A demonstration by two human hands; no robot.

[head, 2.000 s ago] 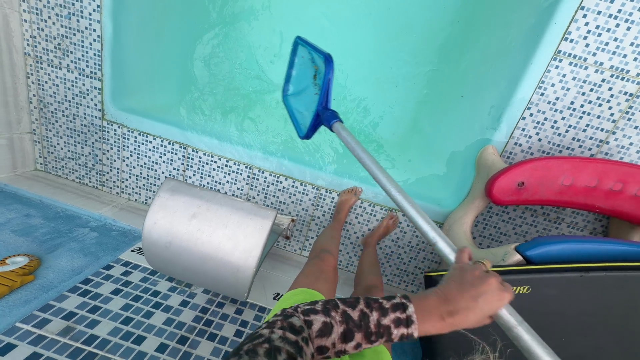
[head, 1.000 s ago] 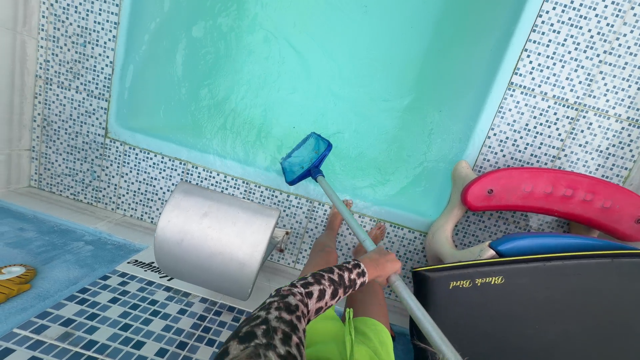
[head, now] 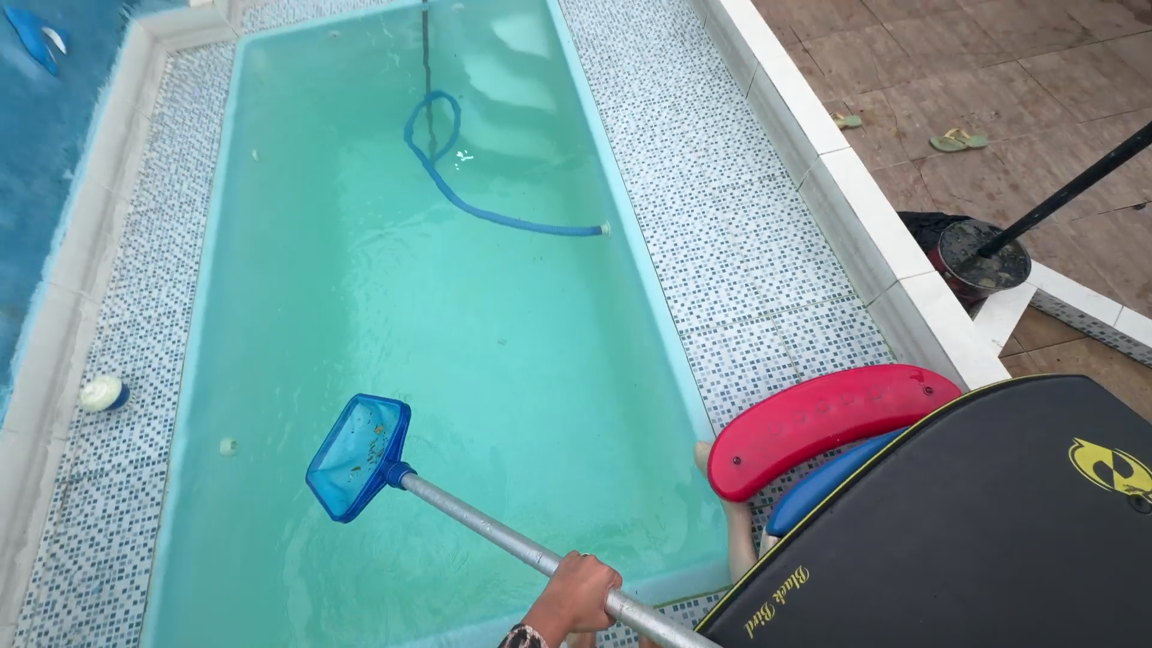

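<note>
My left hand [head: 585, 589] is closed around the silver metal pole [head: 486, 522] of a pool leaf skimmer, at the bottom centre. The skimmer's blue net head [head: 358, 457] is at the pole's upper left end, over the near part of the pool [head: 468, 360]. Small dark bits of debris lie in its mesh. The pole's other end runs out of view at the bottom edge. A patterned sleeve cuff shows at my left wrist. My right hand is not in view.
A blue hose [head: 513, 219] curves in the pool. At right are a red curved plastic seat [head: 828, 427], a blue plastic piece [head: 828, 481] and a black bodyboard [head: 972, 522]. A bucket [head: 983, 256] with a dark pole stands beyond the white ledge [head: 864, 207]. Flip-flops [head: 958, 139] lie on brown tiles.
The view has shifted to show much more of the pool and the patio at right. My left hand stays on the pole. The metal cover and my legs seen earlier are mostly out of view.
</note>
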